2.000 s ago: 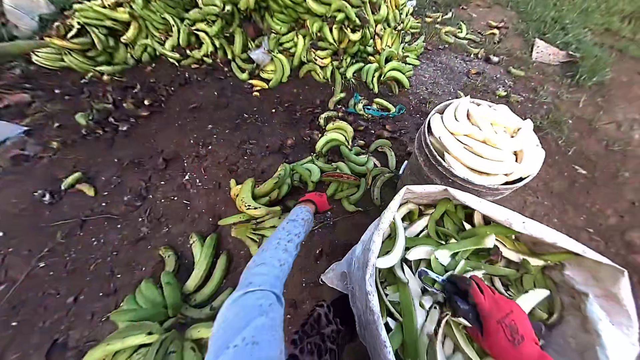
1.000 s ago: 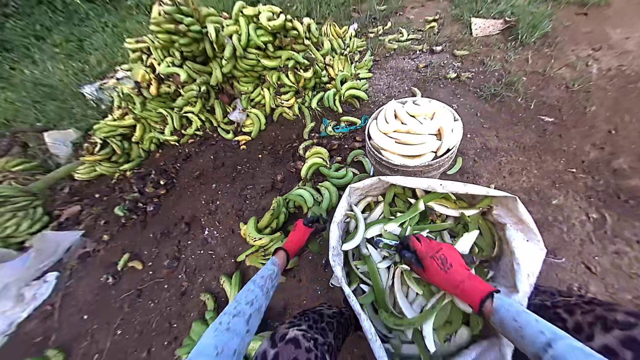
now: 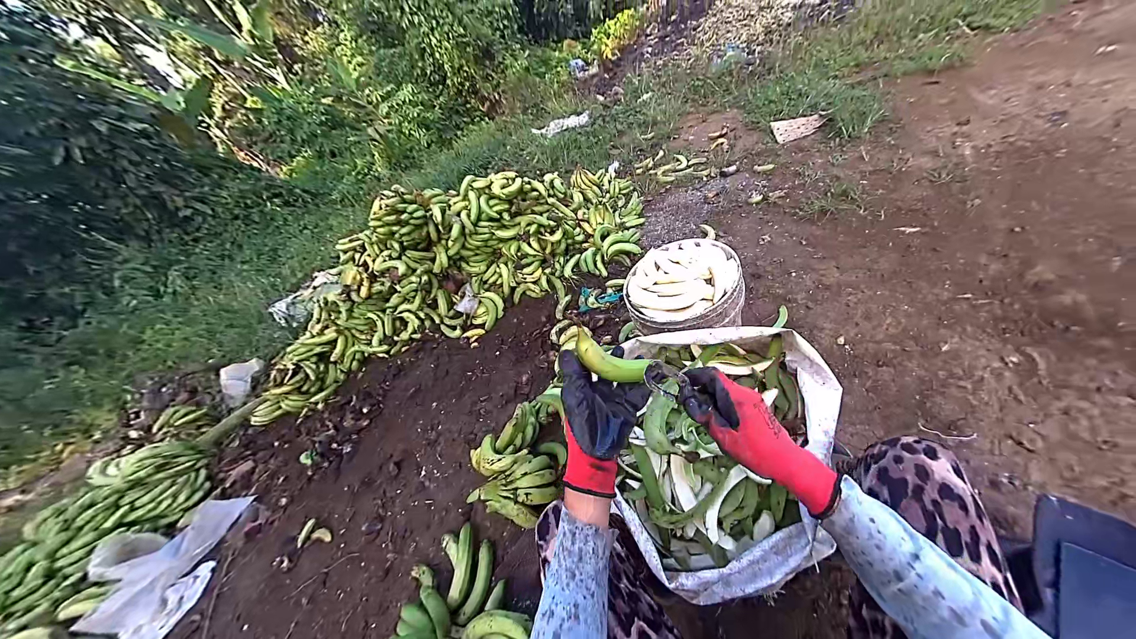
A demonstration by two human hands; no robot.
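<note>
My left hand (image 3: 596, 413), in a red and black glove, holds one green banana or plantain (image 3: 608, 359) above the left rim of a white sack (image 3: 816, 377). In my right hand (image 3: 741, 422), gloved alike, is a small metal tool (image 3: 664, 380), perhaps a peeler, touching the fruit's right end. Its exact shape cannot be told. Green and white peels (image 3: 701, 497) fill the sack beneath both hands. Just behind the sack stands a round bucket (image 3: 732, 306) heaped with peeled pale fruit (image 3: 679, 275).
A large pile of green bananas or plantains (image 3: 497, 231) lies behind on the left. Loose bunches (image 3: 524, 466) rest on the soil left of the sack, another (image 3: 461, 590) nearer me. Plastic sheeting (image 3: 164, 564) lies at the lower left, cardboard (image 3: 797, 129) farther back.
My left hand has come from the bunches on the ground to above the sack, now with a fruit in it. My right hand has risen from the peels to meet it. The view has tilted up.
</note>
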